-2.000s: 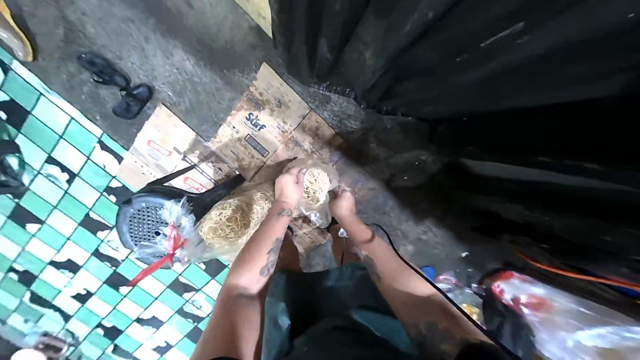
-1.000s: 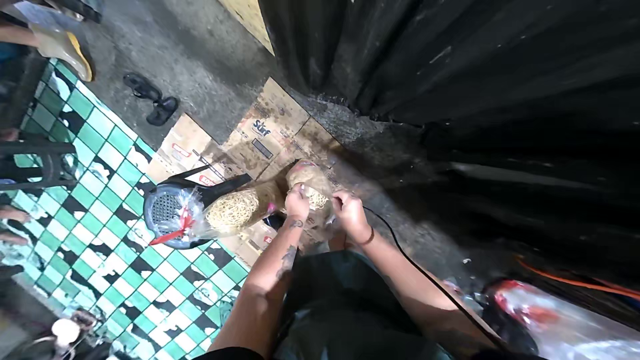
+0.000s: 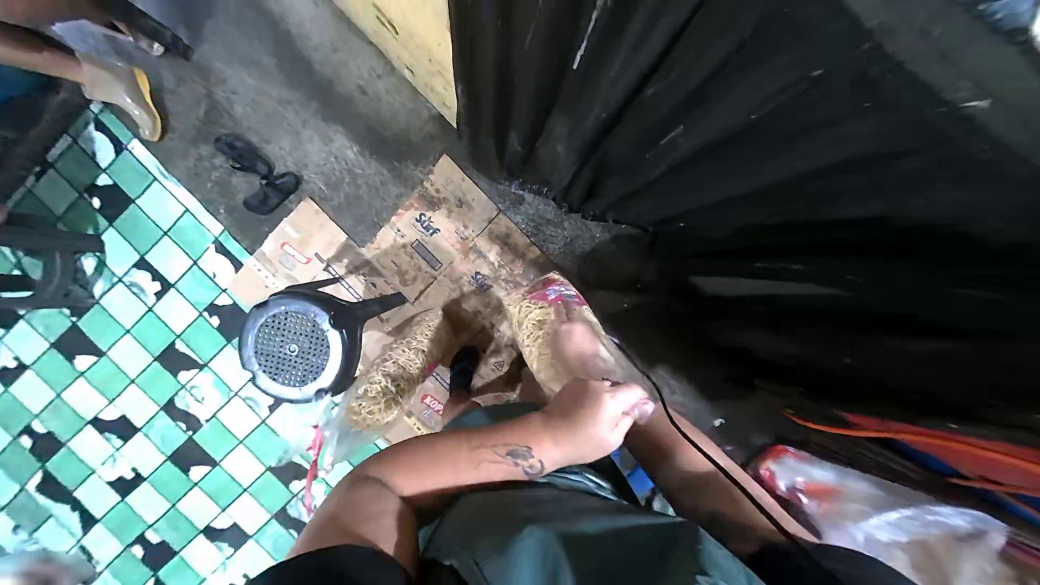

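A clear plastic bag of dried noodles (image 3: 532,329) with a pink printed patch lies tilted in front of me at the centre. My left hand (image 3: 591,416) is closed at the near end of this bag, its fingers gripping the gathered plastic. My right hand (image 3: 581,345) is blurred and rests against the bag's side; its fingers cannot be made out. A second bag of noodles (image 3: 394,378) stands to the left, with a red tie (image 3: 315,455) hanging from its plastic.
Flattened cardboard (image 3: 439,219) covers the floor. A black round-seated plastic stool (image 3: 292,348) is on the left, near black slippers (image 3: 258,175). A person's boot (image 3: 126,93) is at upper left. Black sheeting (image 3: 731,162) hangs at right, above plastic bags (image 3: 877,504). A black cord (image 3: 691,439) crosses my right arm.
The noodle bag between my hands now lies tilted lengthwise. My left hand has moved across to its near end. The other noodle bag no longer lies against the stool.
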